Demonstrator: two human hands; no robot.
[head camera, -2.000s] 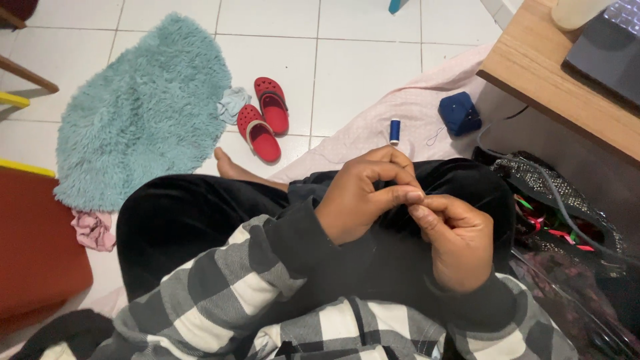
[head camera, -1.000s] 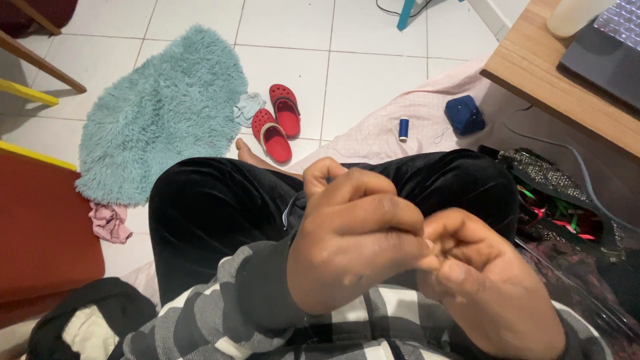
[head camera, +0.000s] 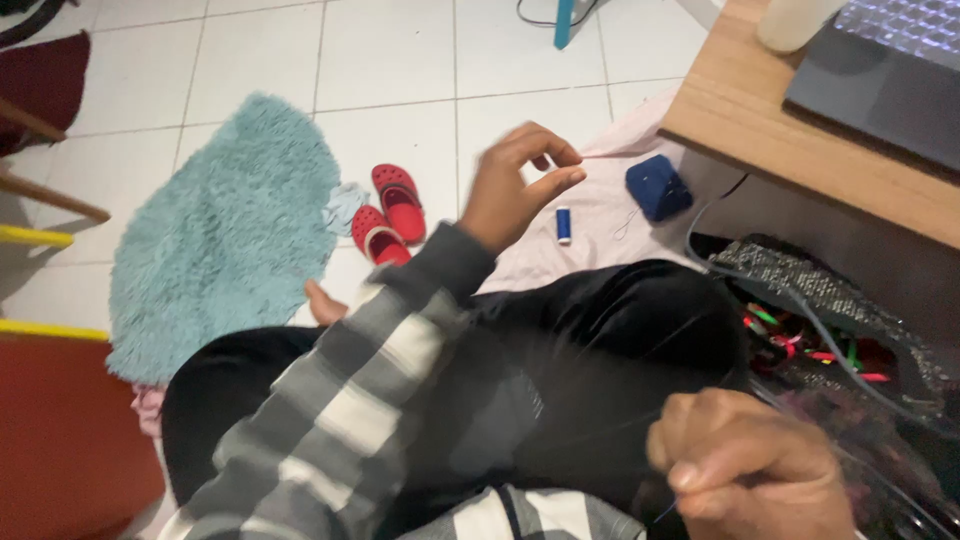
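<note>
My left hand (head camera: 521, 184) is raised above my lap toward the pink cloth (head camera: 536, 259), its thumb and forefinger apart at the tips; nothing shows clearly between them. My right hand (head camera: 750, 465) is low at the right, its thumb and forefinger pinched on a thin blue thread (head camera: 664, 513). Whether a needle is there too cannot be told. On the cloth, beyond my knee, lies a spool of blue thread (head camera: 563, 226). A dark blue pincushion-like object (head camera: 658, 188), with small pins or specks on it, is to the right of the spool.
A wooden desk (head camera: 720, 97) with a laptop (head camera: 877, 97) juts in at the upper right. Under it are a cable (head camera: 814, 307) and an open sequined bag (head camera: 795, 270) with colourful items. Red clogs (head camera: 401, 206) and a fluffy teal rug (head camera: 232, 225) lie on the tiled floor.
My hands were together at the fingertips and are now far apart. The left has gone up and away from me; the right has moved to the lower right.
</note>
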